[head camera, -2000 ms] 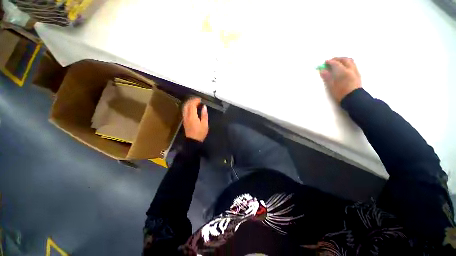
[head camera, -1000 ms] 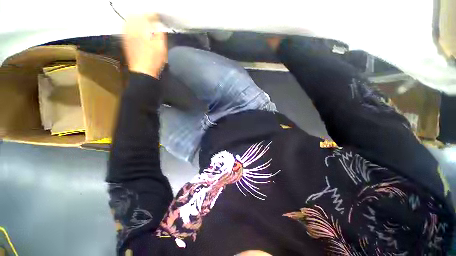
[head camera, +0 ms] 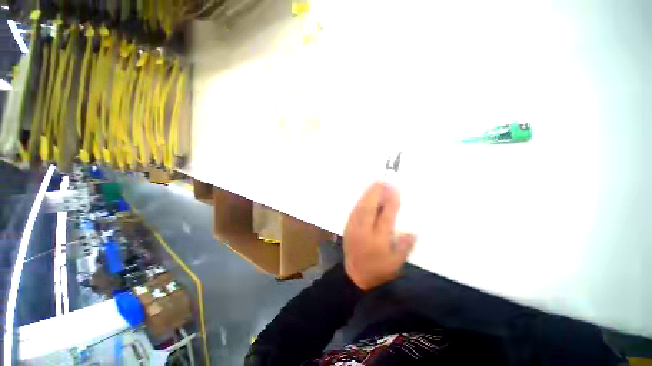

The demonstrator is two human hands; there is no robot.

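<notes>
My left hand (head camera: pixel 375 236) is over the table's near edge, fingers pointing up the white table (head camera: pixel 457 214), thumb a little apart. A small dark, metallic-looking thing (head camera: pixel 393 161) is just beyond its fingertips; glare hides whether they grip it. A green-handled tool (head camera: pixel 511 134) with a thin green shaft lies on the table, touched by no hand. My right hand is not in view; dark clothing shows below the table edge at lower right.
Tall stacked pouches with yellow edges (head camera: pixel 107 107) stand at the table's left end. Yellow bits (head camera: pixel 307 32) lie on the tabletop. An open carton (head camera: pixel 300 250) holding pouches is below the near edge. Far left are an aisle with a yellow lane line (head camera: pixel 179 261), brown boxes (head camera: pixel 166 304) and blue items.
The view has swung up and to the left from my lap. My left hand is now over the table edge. The green tool and pouch stack have come into view; my right arm is mostly out of view.
</notes>
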